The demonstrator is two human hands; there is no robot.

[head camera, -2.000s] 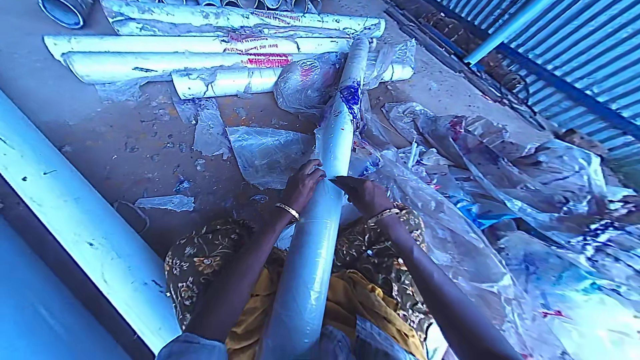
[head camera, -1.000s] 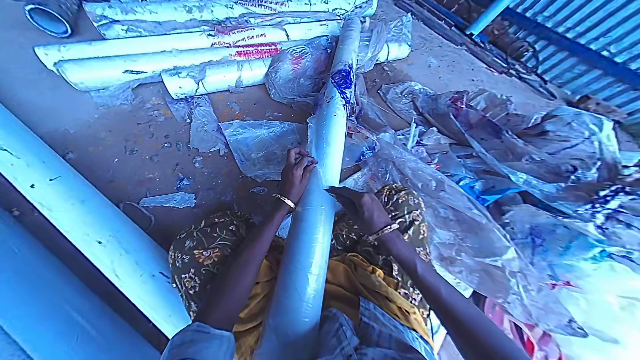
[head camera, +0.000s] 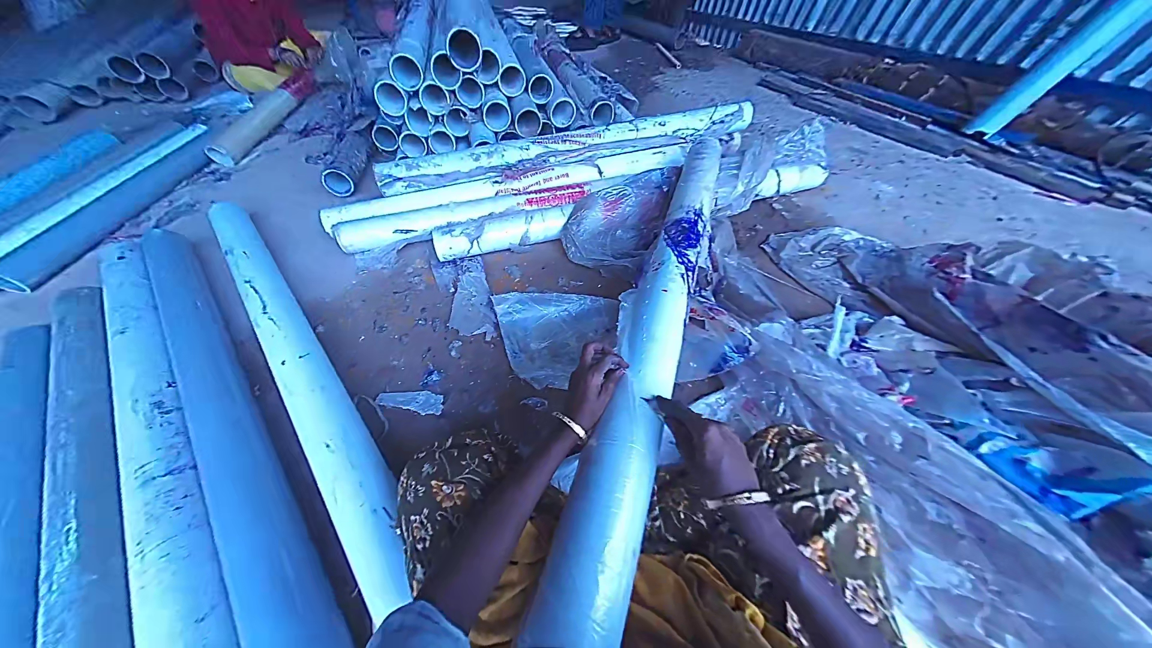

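Note:
A long tube (head camera: 621, 450) wrapped in clear plastic film slants away from my lap, its far end near the printed tubes. Beside its left edge is my left hand (head camera: 594, 382), fingertips pinched together at the film; whether they grip a bit of it is too small to tell. My right hand (head camera: 711, 445) is at the tube's right side, closed around a small dark tool (head camera: 655, 407), perhaps a blade, whose tip meets the film. Purple-blue netting or string (head camera: 684, 236) clings to the tube farther up.
Several white tubes with red print (head camera: 504, 184) lie ahead, before a stack of hollow tubes (head camera: 468, 90). More long tubes (head camera: 297, 387) lie at left. Crumpled plastic sheeting (head camera: 900, 468) spreads at right. A person in red (head camera: 256, 36) sits far left. A corrugated metal wall (head camera: 945, 36) stands behind.
The view has tilted up, showing the stacked tubes and the other person. Both hands stay at the middle of the tube; the right hand has moved slightly down along it since the first frame.

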